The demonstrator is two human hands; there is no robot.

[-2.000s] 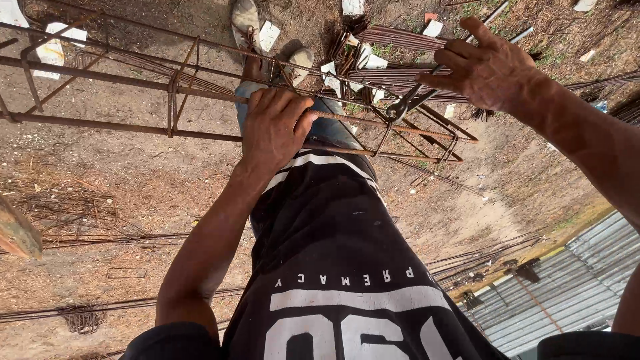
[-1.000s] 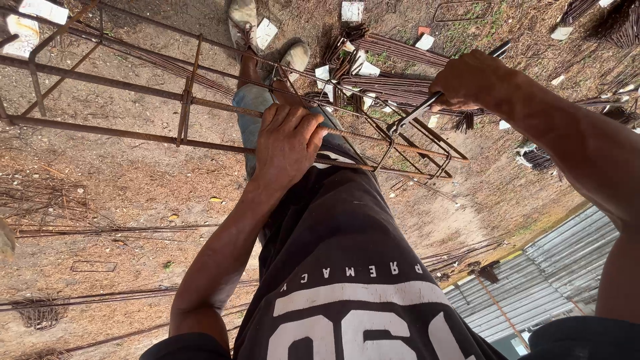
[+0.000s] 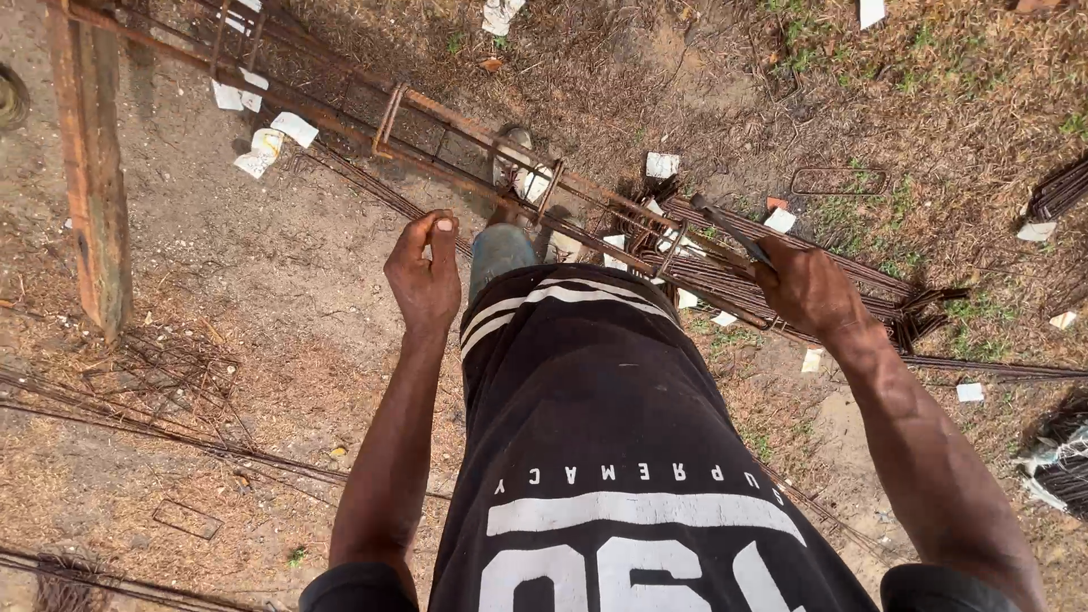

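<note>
A rusty rebar cage (image 3: pixel 551 192), long rods with rectangular stirrups, slants from the upper left down to the right in front of my body. Off the cage on its near side, my left hand (image 3: pixel 423 272) is raised with its fingers curled and the thumb against them; nothing is visible in it. My right hand (image 3: pixel 803 285) grips a dark metal hand tool (image 3: pixel 729 228), close to the cage's right end. The tool points up and left, and its jaws are not clear. My right fingers partly hide the cage end.
A wooden post (image 3: pixel 95 187) stands at left beside the cage. Bundled rusty stirrups (image 3: pixel 875 293) lie beyond its right end. Long thin bars (image 3: pixel 246 455) cross the ground at lower left, near a loose stirrup (image 3: pixel 187 518). White scraps (image 3: pixel 663 165) are scattered about.
My left hand has let go of the cage and moved left of it. My right hand, open two seconds ago, is now closed around the tool. The view has shifted considerably.
</note>
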